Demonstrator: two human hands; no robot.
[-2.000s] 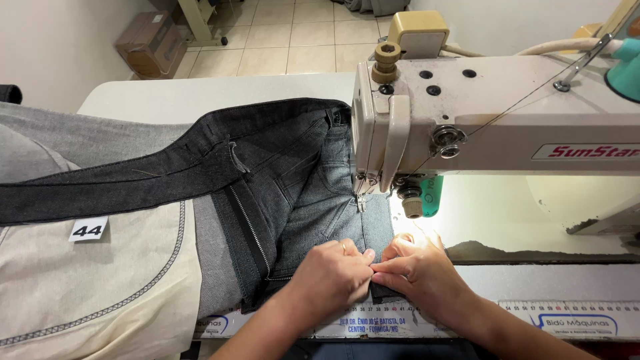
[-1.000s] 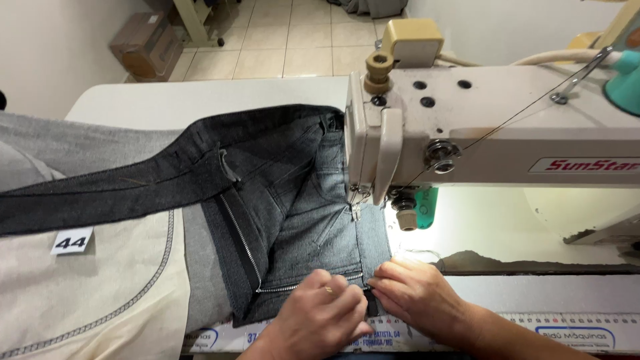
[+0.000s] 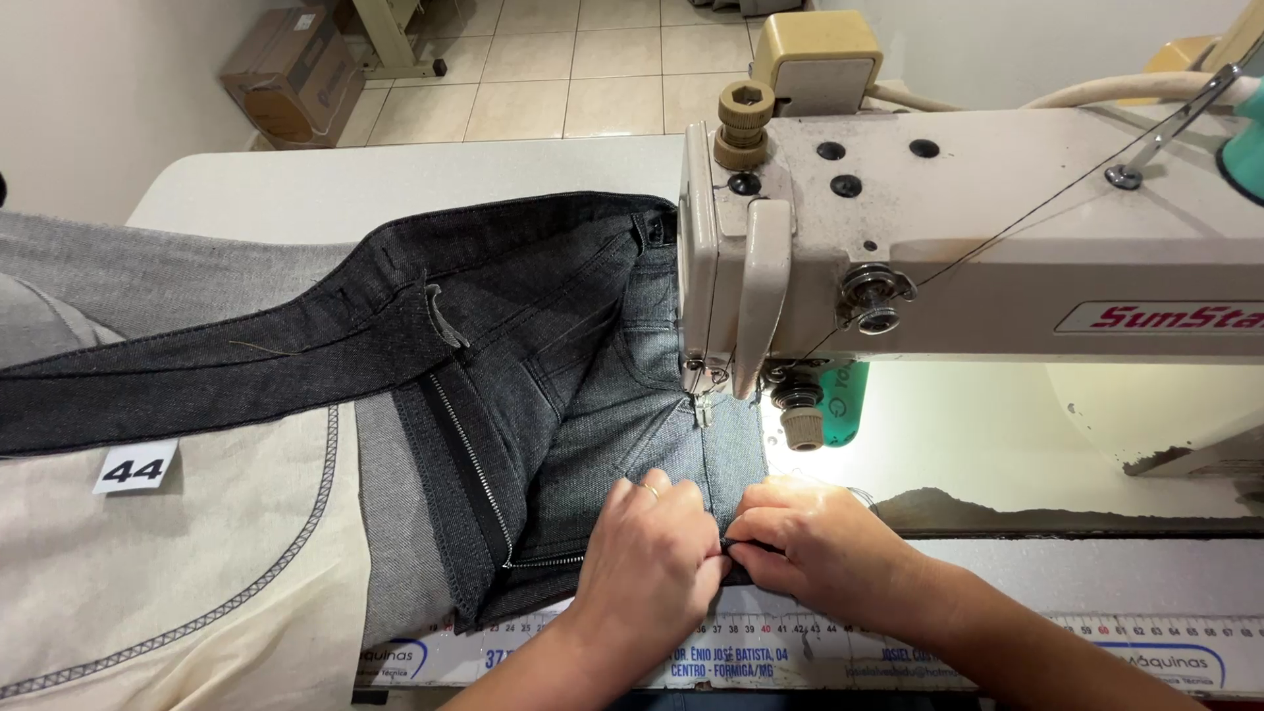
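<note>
Dark denim trousers (image 3: 592, 415) lie spread under the presser foot (image 3: 702, 409) of a SunStar sewing machine (image 3: 968, 217). My left hand (image 3: 657, 553) pinches the denim's near edge, just below the presser foot. Close beside it, my right hand (image 3: 820, 548) grips the same edge between thumb and fingers; the fingertips of both hands nearly meet. A metal zipper (image 3: 469, 454) runs down the trousers and bends toward my left hand. The dark waistband (image 3: 326, 326) stretches to the left over a cream pocket lining (image 3: 188, 573) with a numbered tag (image 3: 136, 468).
A printed measuring strip (image 3: 770, 642) runs along the near edge of the white table (image 3: 267, 188). Thread goes from a guide (image 3: 1126, 178) to the tension dial (image 3: 874, 296). A cardboard box (image 3: 294, 77) stands on the tiled floor behind.
Both hands remain at the near edge of the denim, close together. The zipper's lower part, largely out of sight two seconds ago, now shows beside my left hand. The view has shifted slightly.
</note>
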